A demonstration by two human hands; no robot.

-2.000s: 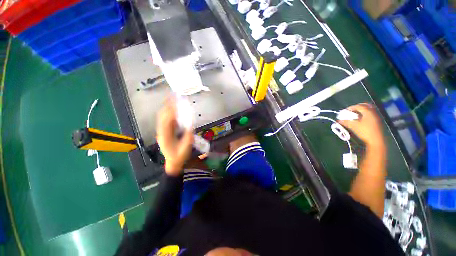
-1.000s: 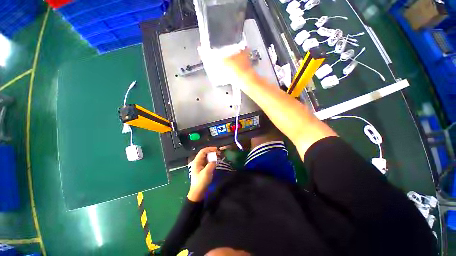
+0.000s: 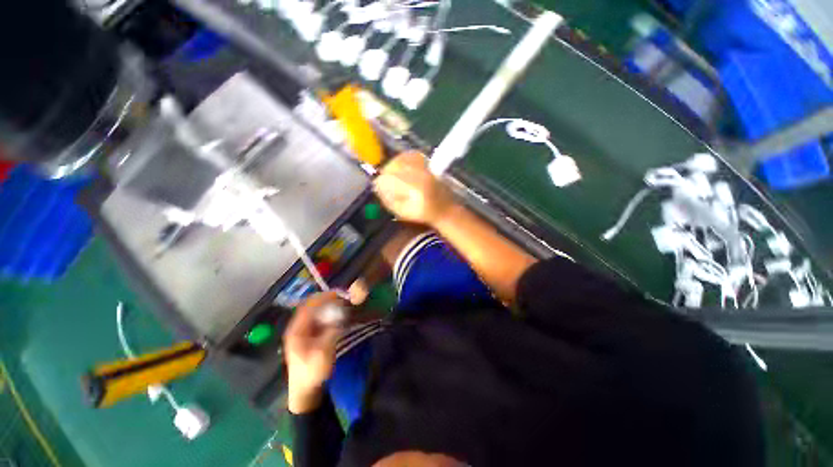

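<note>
The frame is blurred. My left hand [image 3: 309, 345] is low in front of the machine's front edge, its fingers closed around a small whitish block that looks like a power adapter [image 3: 331, 315]. My right hand [image 3: 409, 189] is at the machine's front right corner, beside the green start button [image 3: 372, 211]; its fingers look curled and nothing shows in it. A white piece lies in the holding fixture [image 3: 233, 202] on the metal base plate [image 3: 196, 278]. Its cord [image 3: 306, 260] runs over the front edge towards my left hand. The silver-grey welding head [image 3: 169, 169] hangs over the plate.
Yellow-and-black sensor posts [image 3: 151, 372] flank the plate. Another green button [image 3: 260, 334] is at the front left. A white divider bar [image 3: 493, 91] crosses the conveyor, with adapters beyond it, one adapter [image 3: 563, 171] nearer and a pile [image 3: 699, 228] at right. An adapter [image 3: 191, 420] lies on the green side table.
My right hand has left the fixture and moved to the front right corner of the machine. My left hand still holds the whitish block. The view has rotated, and a large dark cylinder shows top left.
</note>
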